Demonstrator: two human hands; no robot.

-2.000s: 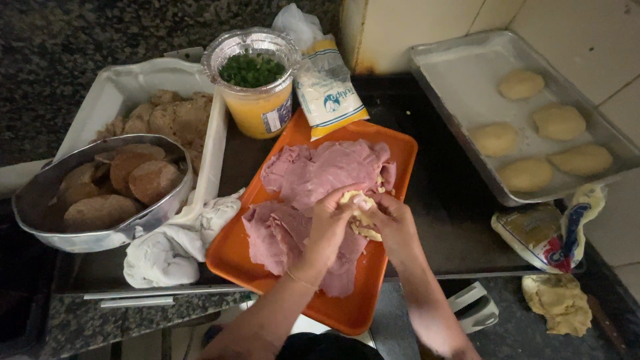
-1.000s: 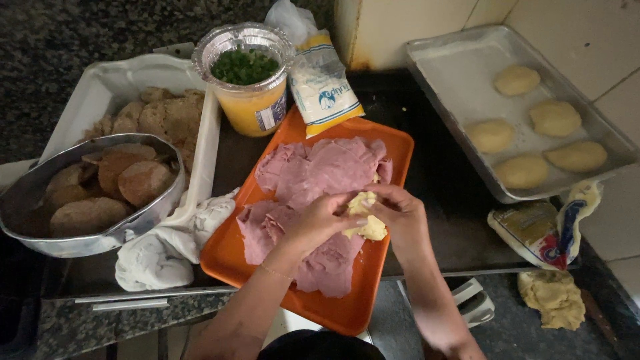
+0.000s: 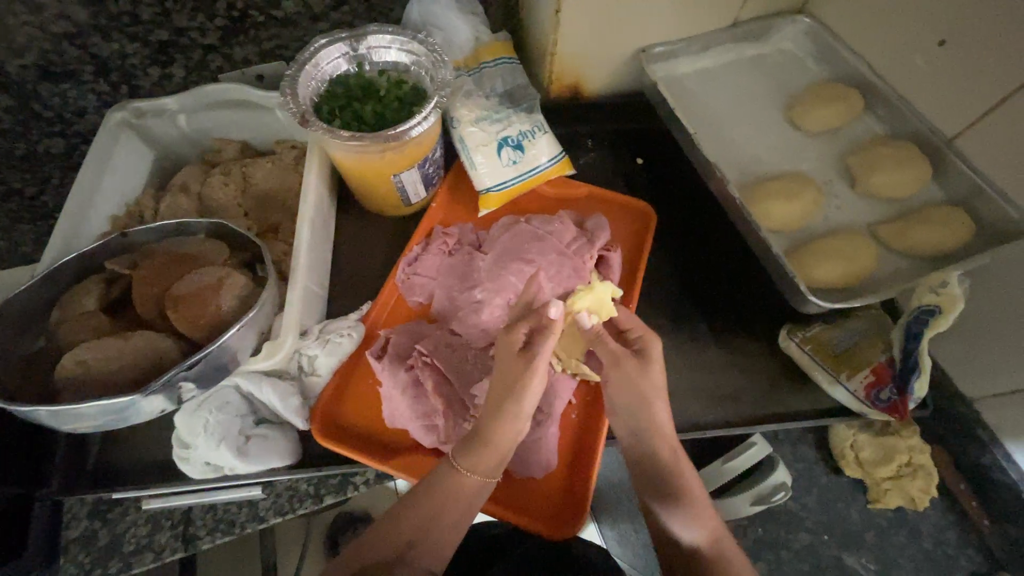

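An orange plastic tray (image 3: 632,232) bears two overlapping piles of thin pink sliced ham (image 3: 504,264). Over its right part, my right hand (image 3: 632,360) holds a flattened piece of yellow dough (image 3: 572,344) with a pale yellow lump, perhaps cheese (image 3: 594,300), on it. My left hand (image 3: 524,352) is at the dough's left side, fingers raised and thumb near the lump; whether it grips the dough's edge is not plain. Several shaped dough pieces (image 3: 888,168) lie on a metal baking tray (image 3: 720,152) at the upper right. A larger dough lump (image 3: 884,464) sits at the lower right.
At left stand a white tub (image 3: 316,232) of brownish crumbs and an oval metal pan (image 3: 160,400) of coated pieces. A foil dish of chopped greens (image 3: 372,100) tops a yellow container (image 3: 384,172), beside a plastic packet (image 3: 508,136). A white cloth (image 3: 240,432) and an opened packet (image 3: 848,352) flank the tray.
The fingers of my left hand have opened out from the dough, which they were pinching in the earlier frames. The yellow lump now shows more plainly on the dough.
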